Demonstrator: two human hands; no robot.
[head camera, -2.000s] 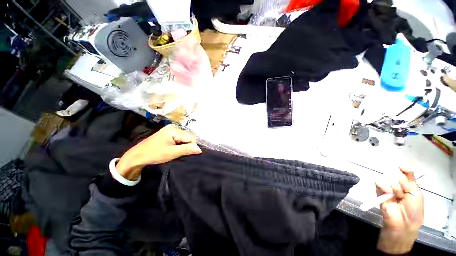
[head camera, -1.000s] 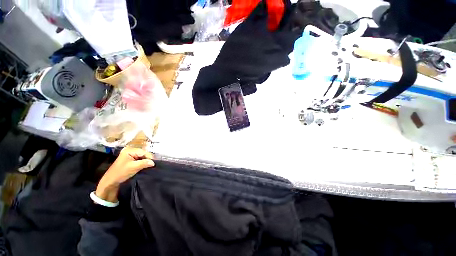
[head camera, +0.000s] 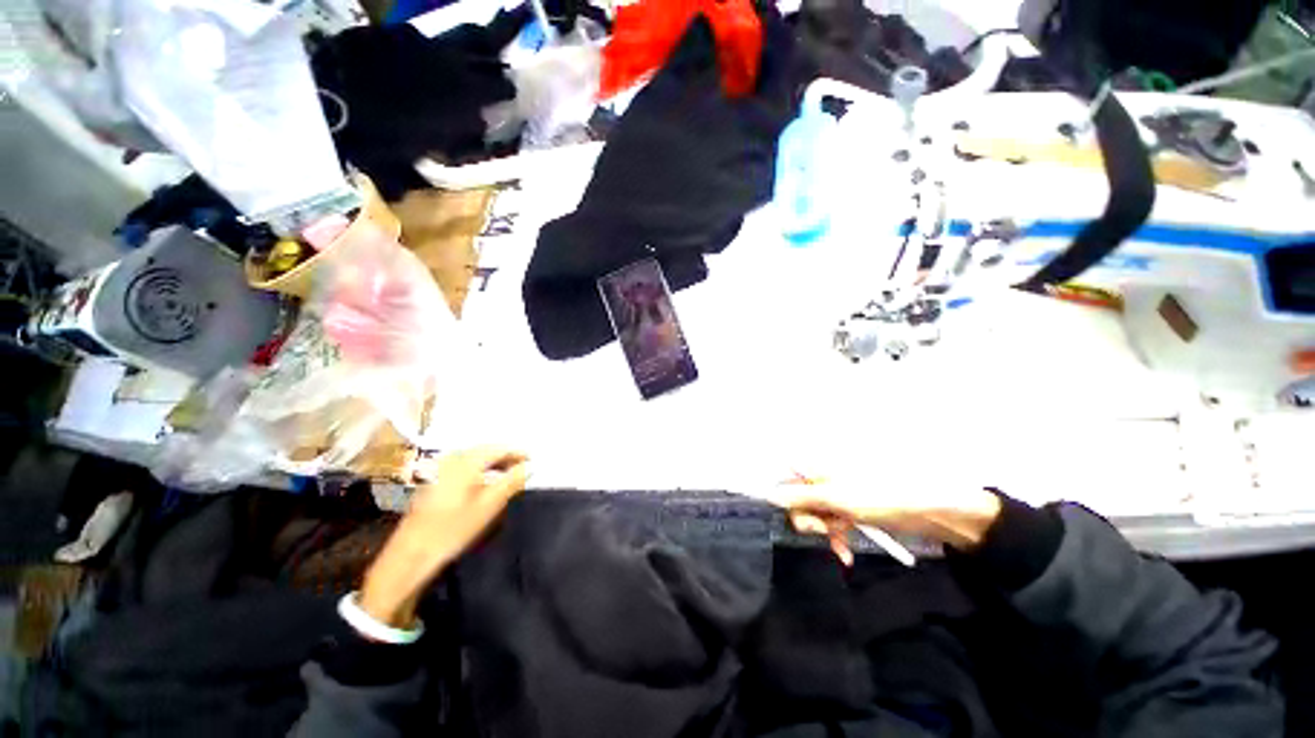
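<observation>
Dark sweatpants (head camera: 620, 606) hang over the table's front edge into the lap, with the gathered waistband (head camera: 663, 508) along that edge. My left hand (head camera: 459, 505) grips the waistband's left end, thumb and fingers together. My right hand (head camera: 851, 515) is at the waistband's right end; its fingers are bent and partly blurred. A thin pale tool handle (head camera: 884, 544) sticks out below the right fingers; its tip is hidden.
A smartphone (head camera: 649, 329) lies partly on black cloth (head camera: 635, 188). The white sewing machine (head camera: 1053, 260) and a light-blue bottle-shaped item (head camera: 802, 180) are at right. A clear plastic bag (head camera: 361, 346), a small basket (head camera: 372, 224) and a grey box (head camera: 166, 306) are at left.
My right hand, out of view one second ago, is back at the waistband's right end with the pale tool. The waistband spans a shorter width. The view has shifted.
</observation>
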